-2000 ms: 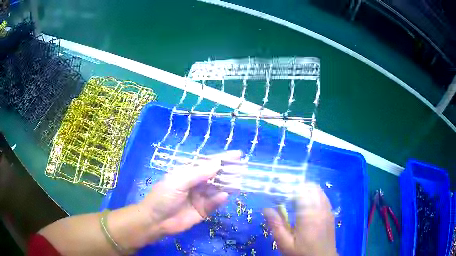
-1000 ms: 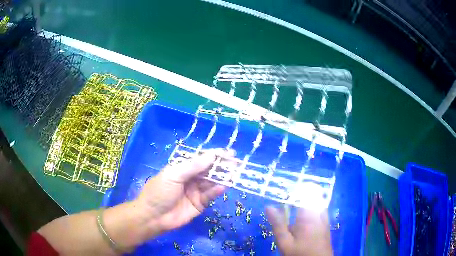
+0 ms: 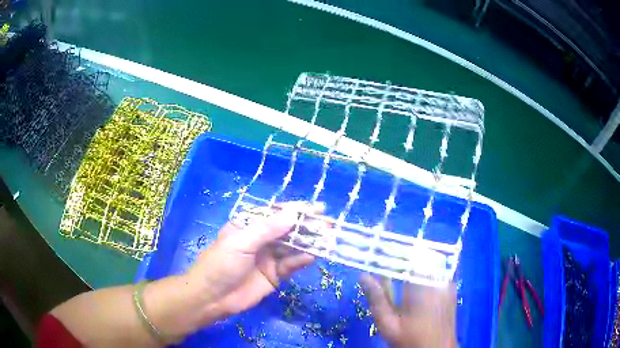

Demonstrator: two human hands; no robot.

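Observation:
A silver sprue frame (image 3: pixel 377 166) is held tilted over the blue tray (image 3: pixel 197 183), its far end reaching past the tray's back rim. My left hand (image 3: pixel 248 262) grips its near left edge between thumb and fingers. My right hand (image 3: pixel 415 316) is at the near right corner, partly washed out by glare and cut off by the bottom edge; its fingers and any tool in it cannot be made out. Small plated parts (image 3: pixel 330 282) lie scattered in the tray below the frame.
Gold sprue frames (image 3: pixel 129 170) lie left of the tray, with tangled black sprue frames (image 3: pixel 47 102) beyond. Red-handled pliers (image 3: pixel 522 292) lie right of the tray. A narrow blue bin (image 3: pixel 554 272) holds dark parts. A white line (image 3: pixel 224 102) crosses the green bench behind.
The silver frame has moved to the right since two seconds ago and its far end has risen slightly since one second ago. My left hand keeps its grip.

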